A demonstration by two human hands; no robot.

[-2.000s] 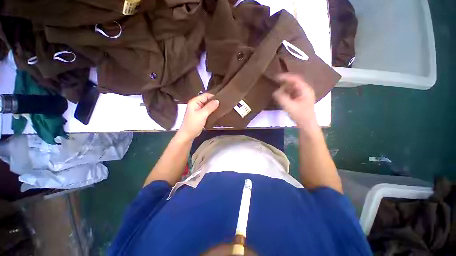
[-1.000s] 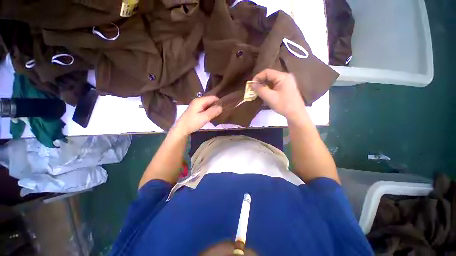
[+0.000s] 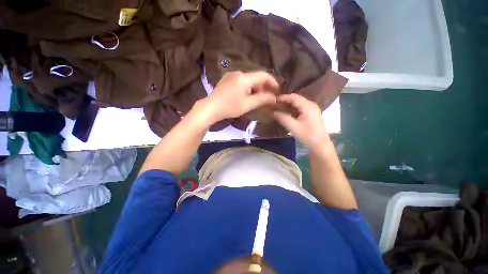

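Observation:
A brown garment (image 3: 299, 48) lies folded on the table in front of me, with a dark round snap on it. My left hand (image 3: 241, 95) is over its front part, palm down, thumb and index bent towards the right. My right hand (image 3: 299, 116) is just right of it, fingers bent inward. The fingertips of both hands come close together over the cloth. They are blurred, and whether they pinch cloth cannot be told. A white loop (image 3: 250, 131) hangs at the table's front edge, below my left hand.
More brown garments (image 3: 128, 69) with white loops and a yellow sticker (image 3: 127, 16) are heaped at left. A black bottle (image 3: 35, 122) and phone (image 3: 85, 121) lie at the left. White tubs stand at right (image 3: 396, 81) and lower right (image 3: 393, 219). White sheeting (image 3: 69, 171) hangs lower left.
My left hand has moved right and up, close to my right hand. My right hand has lowered slightly and the cream label it held is out of sight. The garment's right part has been folded over.

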